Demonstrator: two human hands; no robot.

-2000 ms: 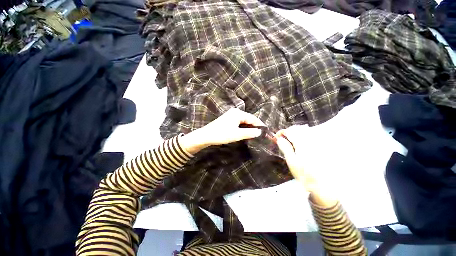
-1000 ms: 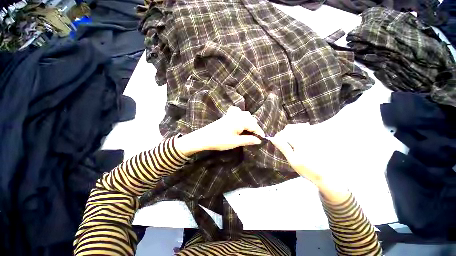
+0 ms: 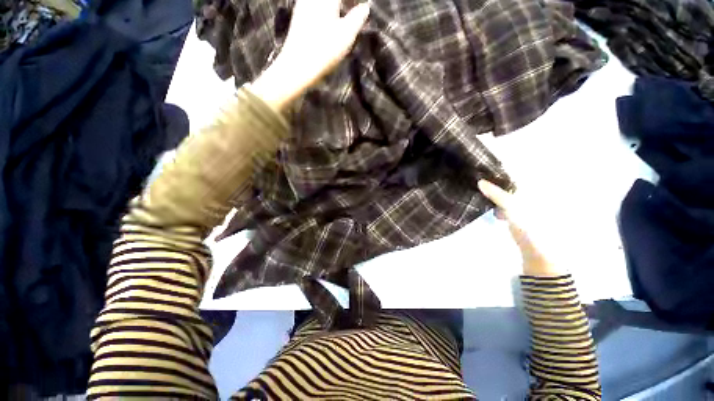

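The brown plaid garment (image 3: 376, 141) lies spread and bunched over the middle of the white table. A narrow plaid tie (image 3: 362, 298) hangs over the near table edge. My left hand (image 3: 325, 31) is at the top of the picture over the upper part of the garment, blurred, with thumb and fingers apart; whether it touches the cloth is unclear. My right hand (image 3: 501, 205) pinches the garment's right edge, pulled out to a corner. No tool can be made out in either hand.
Navy garments are piled at the left (image 3: 78, 172) and at the right (image 3: 673, 211). Another plaid garment (image 3: 658, 35) lies at the upper right. The white table's (image 3: 438, 286) near edge is close to my body.
My hands have come apart. My left hand has moved up and away over the garment; my right hand has moved right, drawing the cloth edge out. The view has shifted so the table appears higher.
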